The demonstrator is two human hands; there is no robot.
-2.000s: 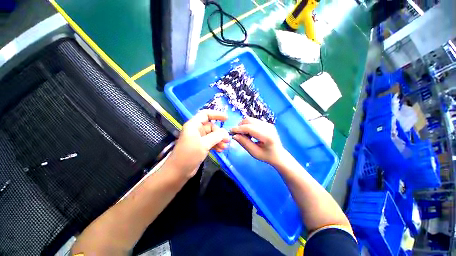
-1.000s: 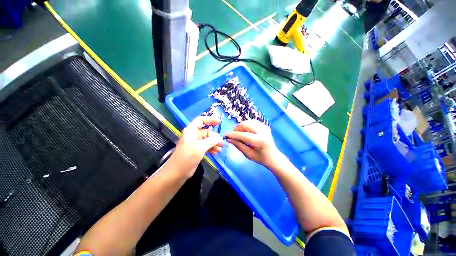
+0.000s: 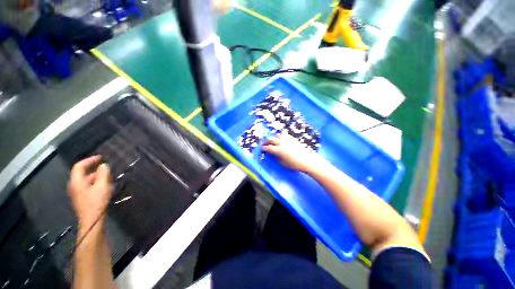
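A blue tray (image 3: 330, 209) lies in front of me with a heap of small black-and-white parts (image 3: 293, 125) at its far end. My right hand (image 3: 282, 149) is over the tray at the near edge of the heap, fingertips together; whether they hold a part is hidden. My left hand (image 3: 90, 183) is over the black mesh belt (image 3: 164, 163) at the left, blurred, fingers curled; I cannot tell if it holds anything. Thin pale-and-dark parts (image 3: 122, 200) lie on the mesh near my left hand and at its lower left.
An upright grey post (image 3: 203, 68) stands at the tray's far left corner. Beyond the tray on the green bench are a black cord (image 3: 268, 72), a yellow tool (image 3: 340, 28), a white packet (image 3: 340, 60) and white sheets (image 3: 377, 96). Blue bins (image 3: 480, 186) stand at the right.
My left hand has left my right hand and moved left over the mesh belt. My right hand stays over the tray, close to the heap. The camera view has shifted.
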